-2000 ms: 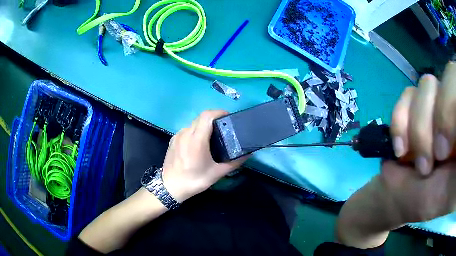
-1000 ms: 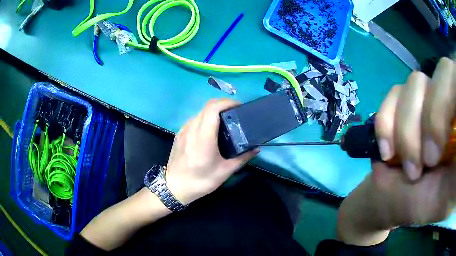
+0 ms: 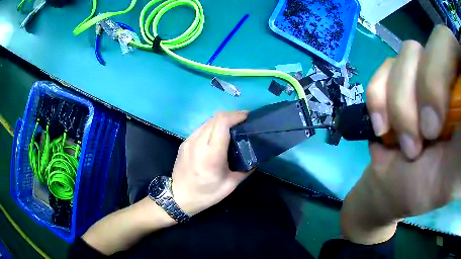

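Observation:
My left hand [image 3: 210, 159] grips the near end of a black rectangular box [image 3: 275, 126], held tilted at the bench edge. A lime-green flat cable [image 3: 232, 71] enters the box's far end, and its coil lies on the bench with a black tie [image 3: 156, 43]. My right hand [image 3: 409, 111] is closed around an orange electric screwdriver [image 3: 447, 119] with a black nose. Its long thin bit [image 3: 288, 130] crosses over the box's face, and its tip is at the upper corner of the end in my left hand. Whether it sits in a screw cannot be told.
A blue tray [image 3: 349, 38] of tiny black pieces stands at the back. Grey-black strips [image 3: 323, 91] lie beside the box. A blue rod [image 3: 228, 39] and a blue-handled tool [image 3: 98, 48] lie on the mat. A blue crate [image 3: 83, 167] with green cables stands at left.
The screwdriver bit has moved from the box's lower edge up across its face to the upper corner. The box has tilted, showing more of its end. My right hand has moved left and up.

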